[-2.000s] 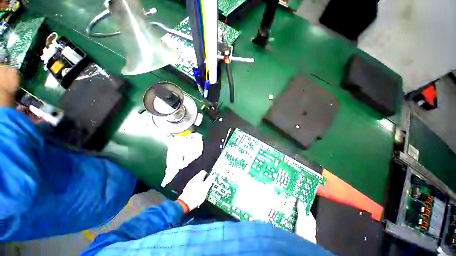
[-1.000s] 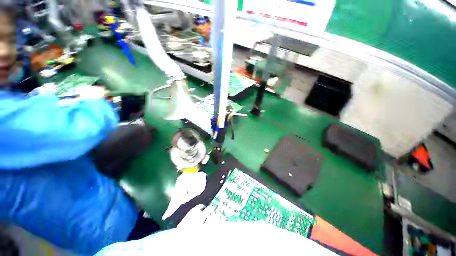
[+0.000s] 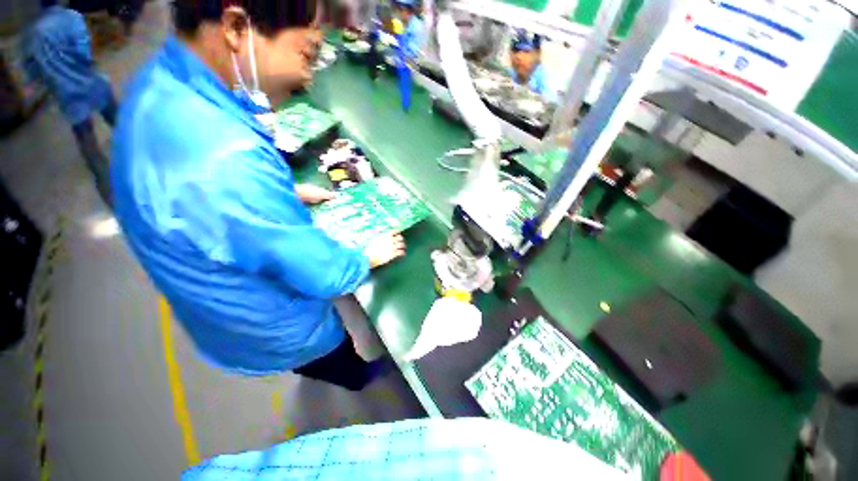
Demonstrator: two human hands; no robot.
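A green circuit board (image 3: 564,399) with pale tracks lies flat on a black mat (image 3: 447,376) at the lower right. Its near part is cut off by my clothing and the picture's edge. A crumpled white cloth (image 3: 447,325) lies beside a round silver metal pot (image 3: 463,268) with yellow near its base, beyond the board's left corner. An orange-red sheet (image 3: 682,467) shows at the board's right end. Neither of my hands is in view; only my blue checked clothing shows at the bottom.
A person in a blue smock (image 3: 216,197) stands at the left, hands on another green board (image 3: 372,211). Black foam blocks (image 3: 654,343) lie on the right. An upright post with cables (image 3: 593,131) and a clear fume hood (image 3: 484,178) stand behind the pot.
The view has swung left and up, so the bench items sit further right. The neighbouring person now shows almost fully, with a board on the bench. My gloved hands have left the picture.
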